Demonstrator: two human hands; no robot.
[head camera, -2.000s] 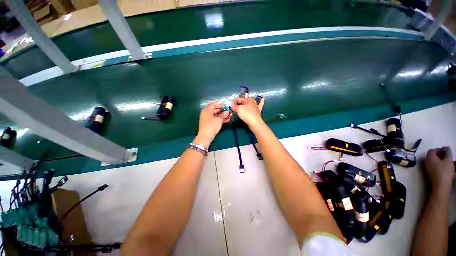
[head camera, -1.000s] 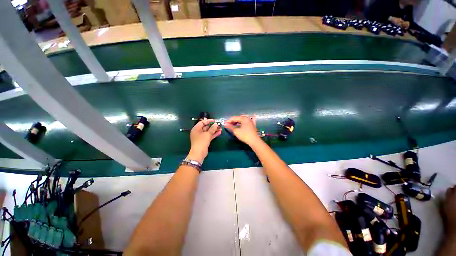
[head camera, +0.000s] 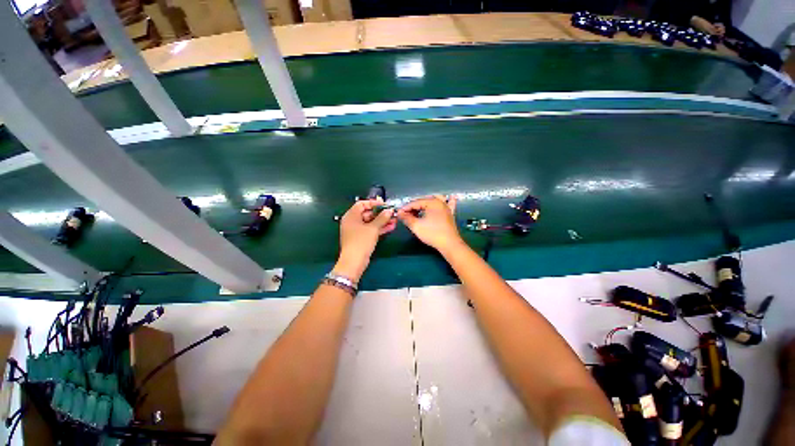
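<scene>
My left hand and my right hand meet over the green belt, pinching a tiny pale and dark part between their fingertips. It is too small to name surely. A black pack lies just behind my left fingers, partly hidden. To the right of my hands, a black pack with thin red wires lies on the belt, a small board at its wire end and a black cable lead below, partly behind my right arm.
Black packs lie along the belt at left. White-grey posts cross the left side. Green boards with black leads stand at lower left. A loose pile of packs lies on the white bench at right. A blurred arm shows at the right edge.
The packs on the belt have shifted right. The wired pack and board near my right hand now lie clear of its fingers. My hands stay together over the belt.
</scene>
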